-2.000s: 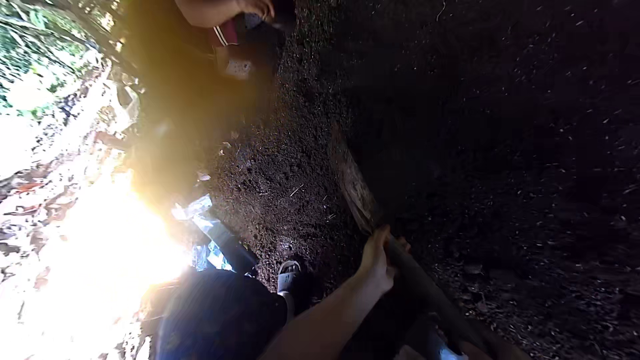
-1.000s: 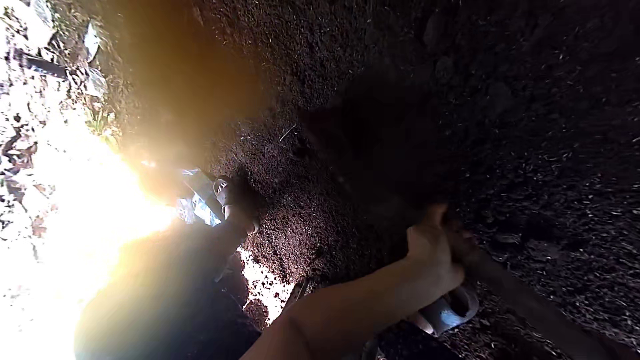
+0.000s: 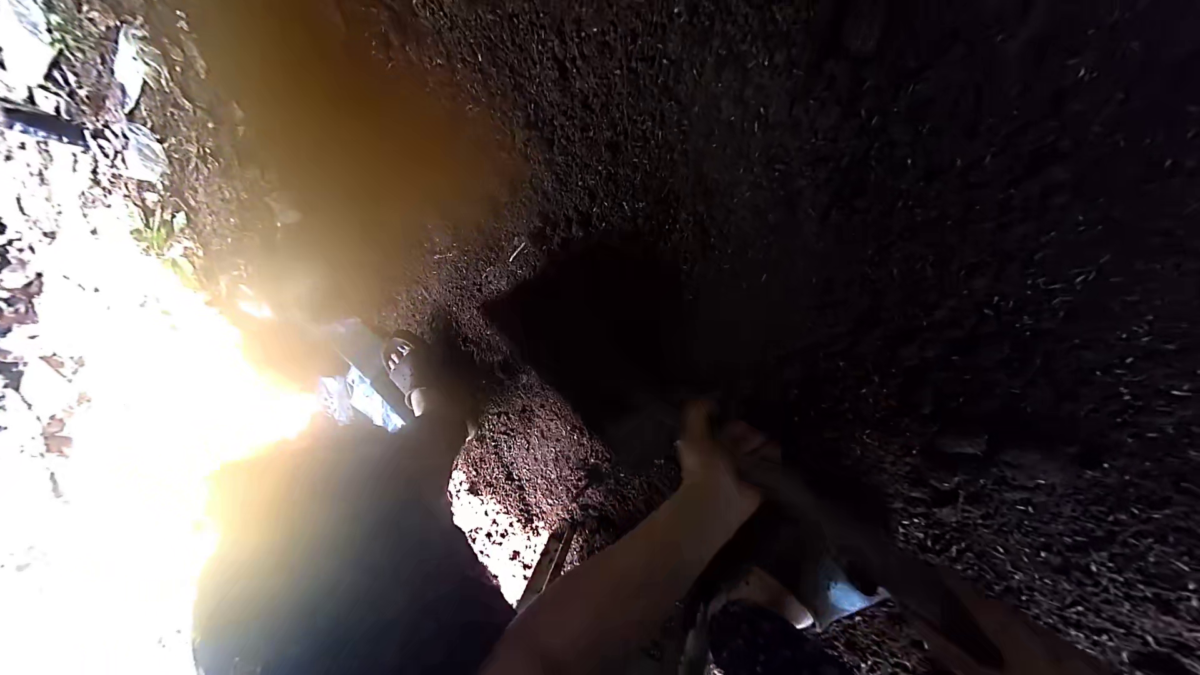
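My left hand (image 3: 717, 455) is closed around the dark shaft of a long-handled tool (image 3: 844, 525), right of the view's middle. The shaft slants down to the lower right. Towards the middle, the tool's far end merges with deep shadow over dark, crumbly soil (image 3: 534, 441), so its shape cannot be made out. A dim skin-toned shape beside the shaft near the bottom right edge seems to be my right hand (image 3: 998, 623); its fingers are not clear.
Strong sunlight washes out the left side. A sandalled foot (image 3: 403, 370) is beside a shiny pale wrapping (image 3: 370, 398). My dark-clothed leg (image 3: 356, 562) fills the lower left. Green plants (image 3: 164, 230) and leaf litter lie farther left. A thin strip (image 3: 547, 562) rests near my forearm.
The view has shifted since two seconds ago, and the other person at the top has left it. My left hand still grips the shaft; the tool's far end has gone into darker shadow.
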